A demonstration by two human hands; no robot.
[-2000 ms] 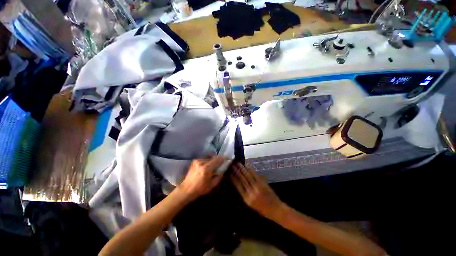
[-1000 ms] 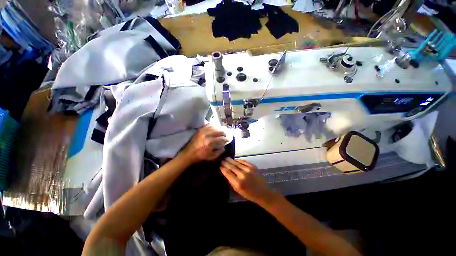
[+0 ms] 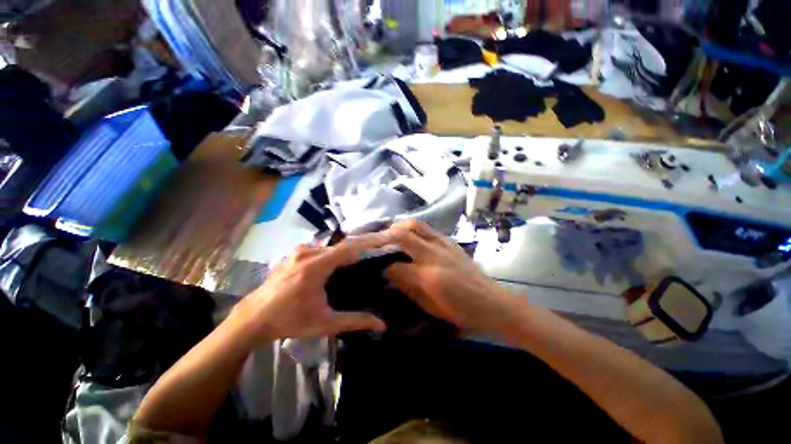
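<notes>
My left hand (image 3: 299, 290) and my right hand (image 3: 442, 277) are close together in front of the needle area, left of centre. Both hold black cloth (image 3: 369, 282) bunched between them; the fingertips meet at its top. Light grey cloth with black strips (image 3: 395, 186) lies behind my hands, left of the needle, and hangs down below my left forearm. The white sewing machine (image 3: 581, 186) stands to the right. Its presser foot (image 3: 496, 224) shows just beyond my right hand; whether cloth lies under it cannot be told.
A square beige item (image 3: 672, 310) stands at the machine's right front. Black cut pieces (image 3: 512, 95) lie on the brown board (image 3: 442, 108) behind. Another grey garment heap (image 3: 334, 121) is at the back left. A blue basket (image 3: 104, 173) stands at the far left. A ragged grey scrap (image 3: 598, 247) hangs on the machine.
The view has swung left and up. My hands have moved from the cloth's edge by the needle to gather the black cloth between them. The grey cloth in front is now largely covered.
</notes>
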